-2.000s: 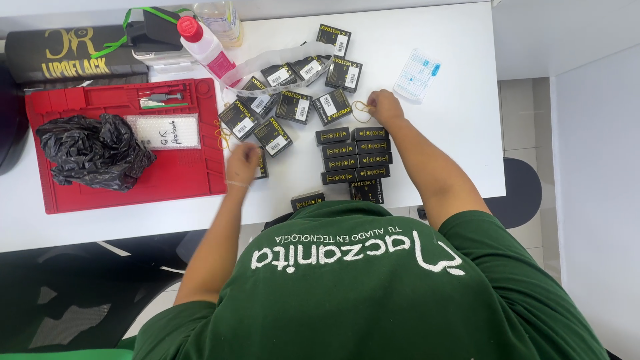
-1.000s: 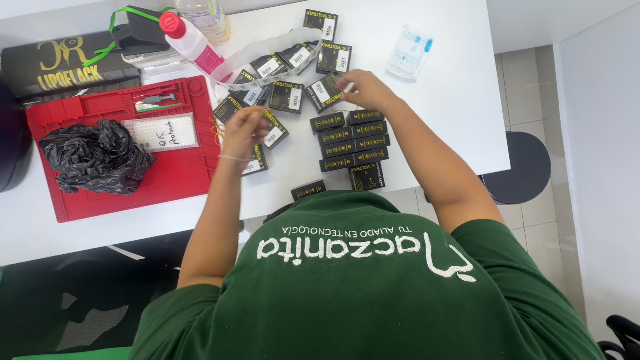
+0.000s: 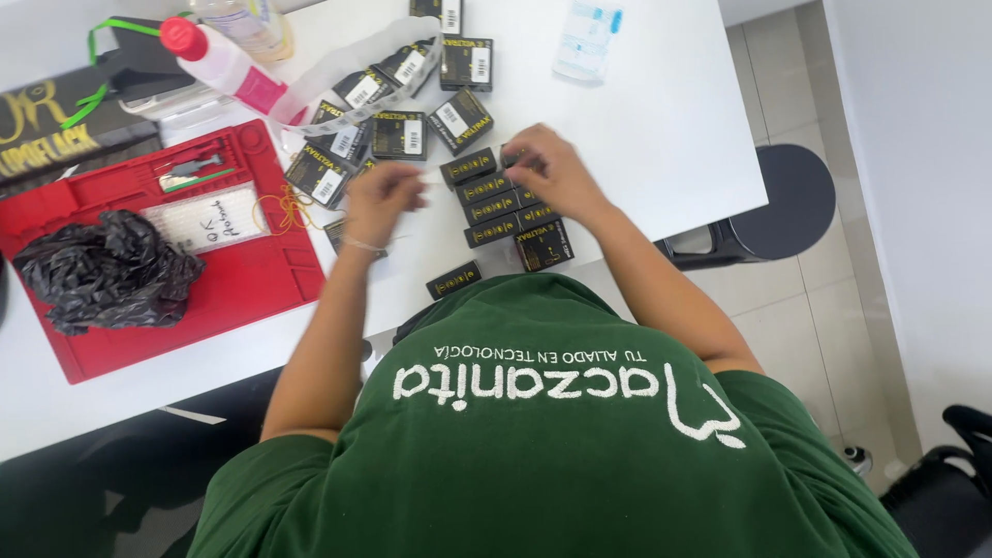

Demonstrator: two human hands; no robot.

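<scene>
Small black Voltrax boxes (image 3: 490,230) stand on edge in two side-by-side columns on the white table. My right hand (image 3: 549,172), fingers bent, is over the far end of the right column; its fingertips are blurred, and a box end shows beside them. My left hand (image 3: 387,198) is left of the columns, fingers curled above the table; whether it holds something thin cannot be seen. Loose flat boxes (image 3: 399,136) with white labels lie beyond and left of my hands. One box (image 3: 545,245) lies flat at the columns' near end, and another box (image 3: 453,280) is close to the table edge.
A strip of white labels (image 3: 353,116) curves over the loose boxes. Left are a pink bottle with red cap (image 3: 229,70), a clear bottle (image 3: 252,27), a red tray (image 3: 256,291) with a black plastic bag (image 3: 108,271), and yellow rubber bands (image 3: 291,209). A printed packet (image 3: 589,39) lies far right.
My right hand, which held a thin band two seconds ago and was by a tilted loose box one second ago, is now over the columns' far end. My left hand has moved right, closer to the columns.
</scene>
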